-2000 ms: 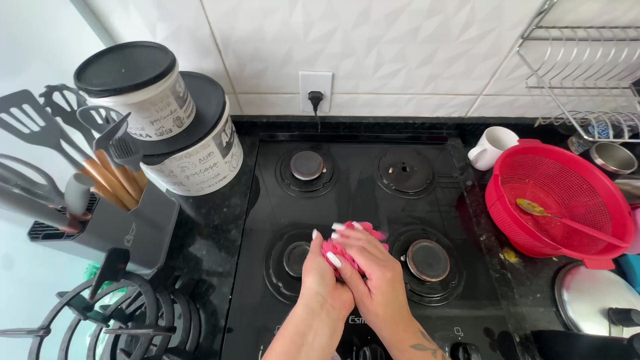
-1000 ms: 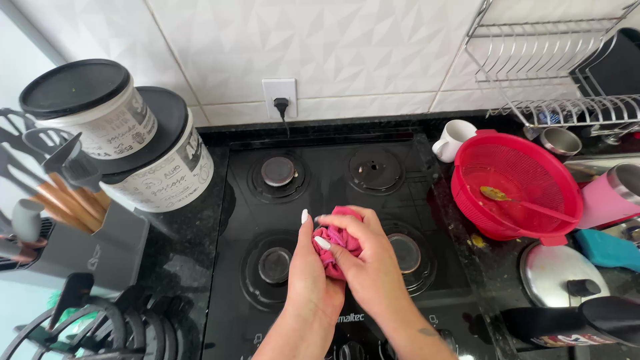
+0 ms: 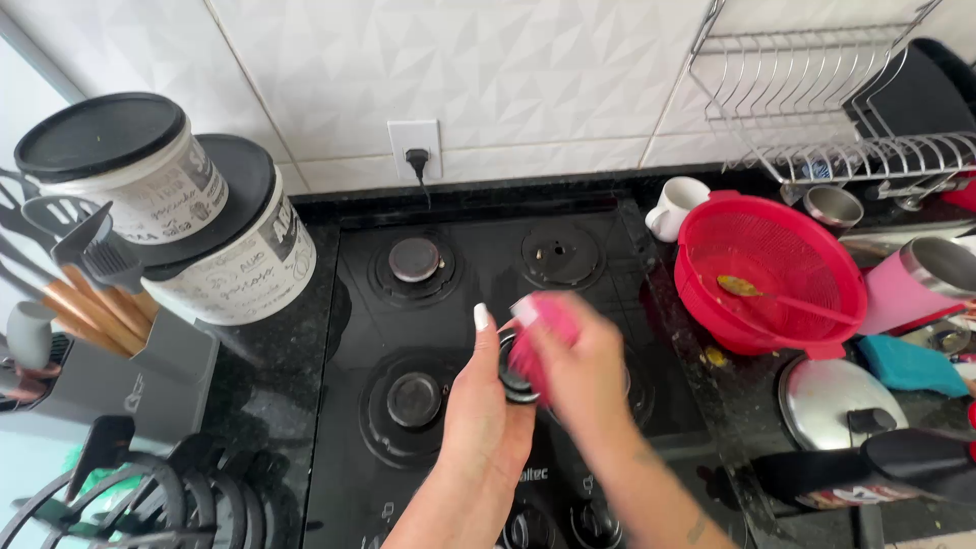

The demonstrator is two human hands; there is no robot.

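Note:
My left hand (image 3: 488,412) holds a round black burner part (image 3: 516,377) above the front of the black glass cooktop (image 3: 488,267). A pink cloth (image 3: 543,343) is bunched in my right hand (image 3: 583,358), which is blurred, and lies against the burner part, covering much of it. Behind my hands, the rear right burner base (image 3: 562,255) shows without a cap, while a round cap (image 3: 414,259) sits on the rear left burner. Another cap (image 3: 414,399) sits on the front left burner. My right hand and forearm partly hide the front right burner.
Stacked lidded tubs (image 3: 229,267), a grey utensil holder (image 3: 160,381) and black pan supports (image 3: 191,496) stand left. On the right are a white mug (image 3: 677,206), a red colander (image 3: 705,305) with a spoon, a pot lid (image 3: 831,396), a teal cloth (image 3: 911,366) and a wire dish rack (image 3: 808,114).
The burner part, not visible before, now shows in my left hand. My right hand with the pink cloth has shifted off to its right side; earlier both hands were closed together around the cloth.

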